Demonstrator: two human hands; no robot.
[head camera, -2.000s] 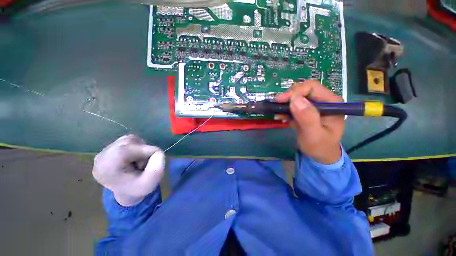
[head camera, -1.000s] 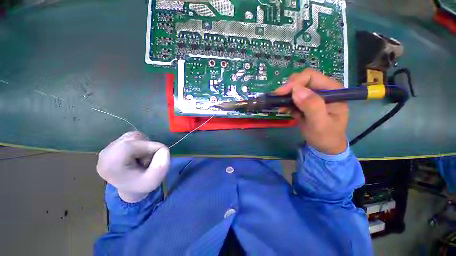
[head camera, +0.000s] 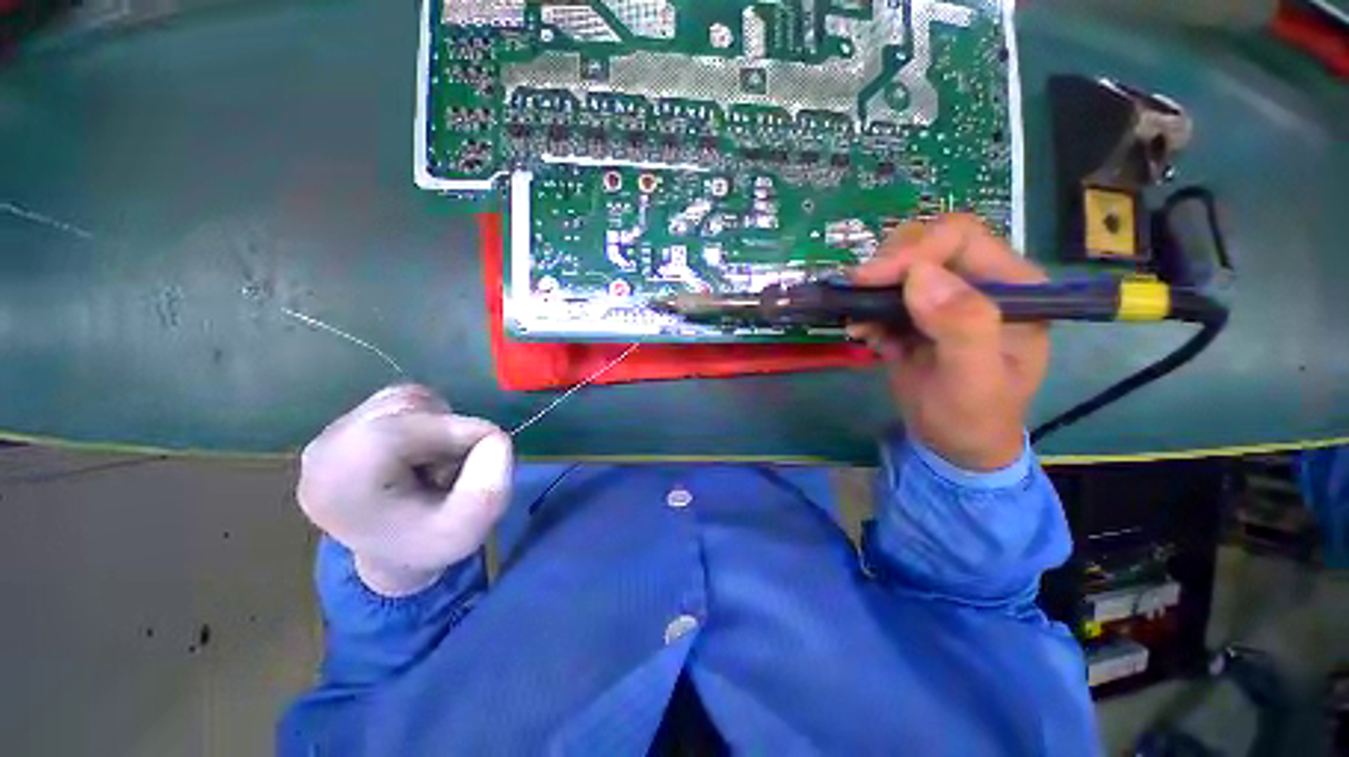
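The green printed circuit board (head camera: 695, 222) lies on a red tray (head camera: 570, 365) that shows under its front and left edges. My bare right hand (head camera: 962, 333) holds the dark soldering iron (head camera: 1036, 300) like a pen, its tip pointing left at the silvery front edge of the board. My gloved left hand (head camera: 407, 481) is closed on thin solder wire (head camera: 577, 391), whose front end reaches the board's front edge near the iron tip. Another stretch of wire trails left from the glove. Whether tip and wire touch cannot be told.
Right of the board stand the iron stand (head camera: 1132, 136) and the yellow sponge (head camera: 1110, 222). The black iron cable (head camera: 1132, 388) loops beside them. The green bench (head camera: 178, 355) has a yellow front edge. A black open box (head camera: 1132, 592) with electronics sits below right.
The iron tip has moved a little right along the board's front edge. My left hand and the wire have also shifted slightly right. The board appears slightly farther left in view.
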